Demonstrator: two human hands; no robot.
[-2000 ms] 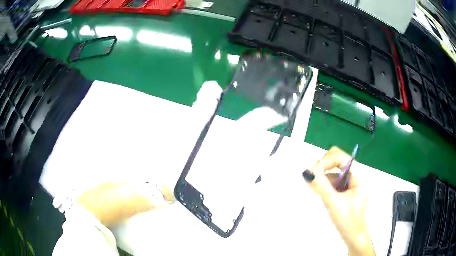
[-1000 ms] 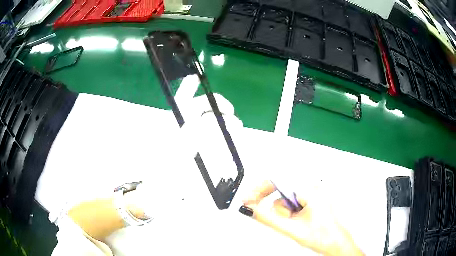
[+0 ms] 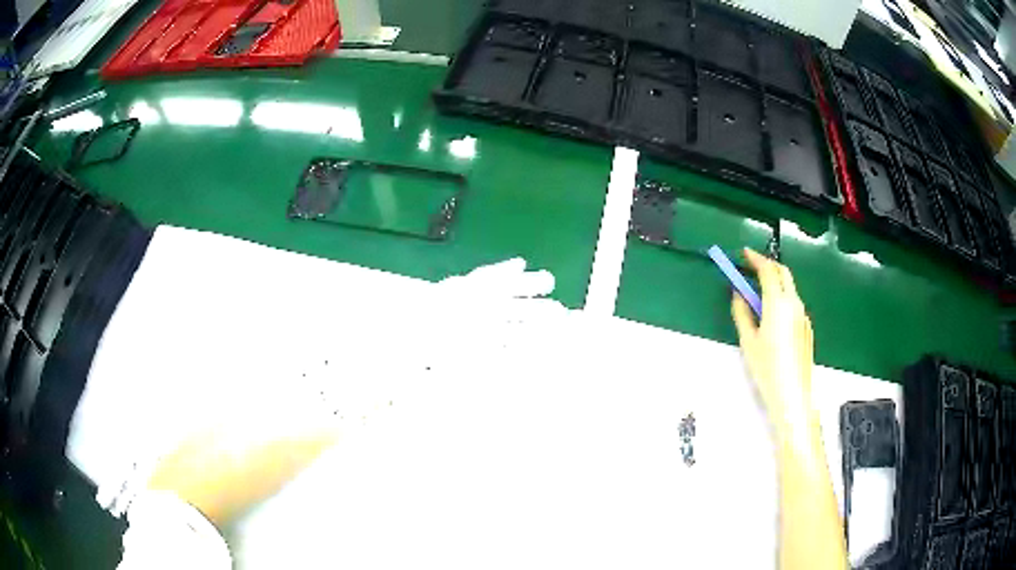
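A black phone middle frame (image 3: 315,192) lies on the green surface ahead of my left hand. My gloved left hand (image 3: 507,292) is over the white mat's far edge, fingers extended, holding nothing; its white glove fades into the mat. My right hand (image 3: 771,317) reaches to another black middle frame (image 3: 654,214) on the green surface, right of the white dividing strip. It holds a slim purple-blue tool (image 3: 734,278). The fingertips cover this frame's right end; whether they grip it cannot be told. Small dark parts (image 3: 687,439) lie clustered on the white mat (image 3: 535,445).
Black blister trays (image 3: 668,100) stand at the back, more at the left (image 3: 56,267) and right (image 3: 964,457). A red tray (image 3: 223,33) is at back left. Another middle frame (image 3: 106,143) lies far left; one more (image 3: 869,479) is on the mat's right edge.
The middle frame my left hand held up now lies on the green surface, let go. My right hand has moved forward and right with the tool, to the other frame. The small parts cluster is now visible.
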